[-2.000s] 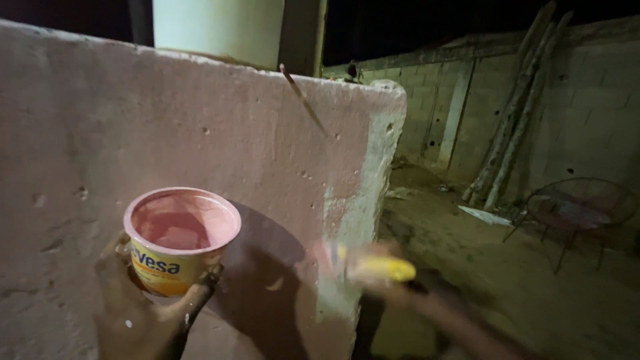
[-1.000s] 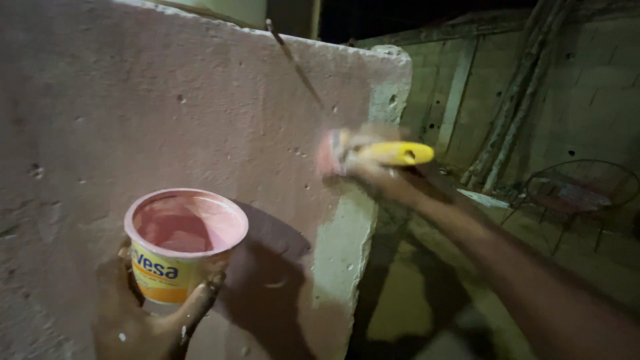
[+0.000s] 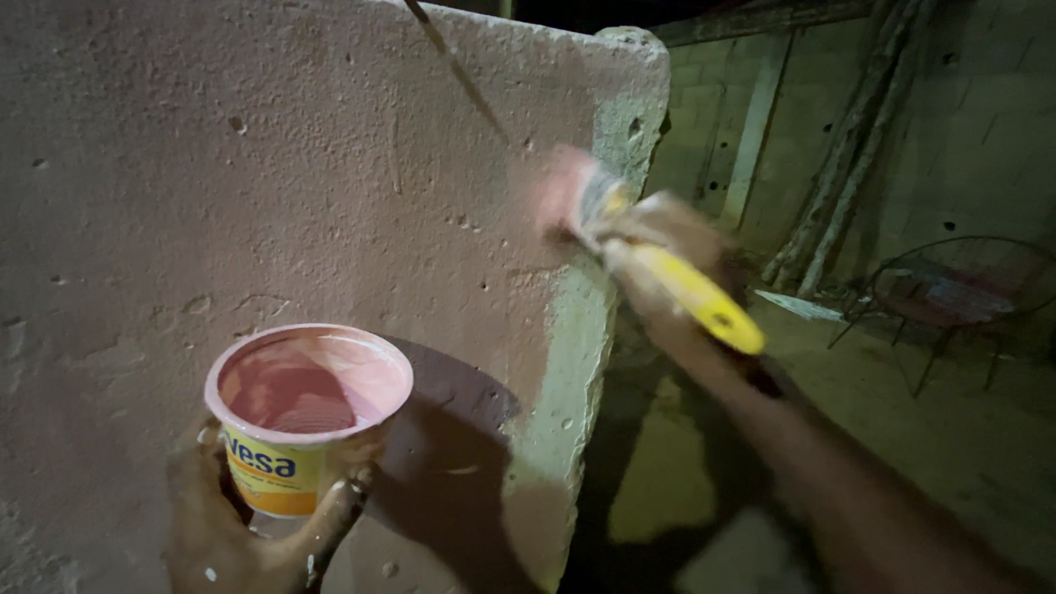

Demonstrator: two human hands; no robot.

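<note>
My left hand (image 3: 268, 520), spotted with paint, grips a yellow plastic tub (image 3: 276, 470) of pink paint (image 3: 293, 400) at lower left, its mouth tilted toward the camera. My right hand (image 3: 660, 239), blurred, is closed round a paintbrush with a yellow handle (image 3: 701, 301). The pink-coated bristles (image 3: 565, 190) are at the face of a pink plastered wall (image 3: 371, 206), close to its right edge. Along that edge runs a pale, greenish-white strip (image 3: 573, 338), which the brush and hand partly cover.
Past the wall's end, a round-framed chair (image 3: 961, 289) stands on the ground at right. Wooden poles (image 3: 858, 157) lean on a block wall (image 3: 998, 124) behind, with a pale flat piece (image 3: 799, 306) near their base. A thin dark rod (image 3: 417, 10) shows at the wall top.
My right hand with the brush has moved up along the wall's edge since the earliest frame. The handle, level before, now slopes down to the right. The left hand still holds the tub.
</note>
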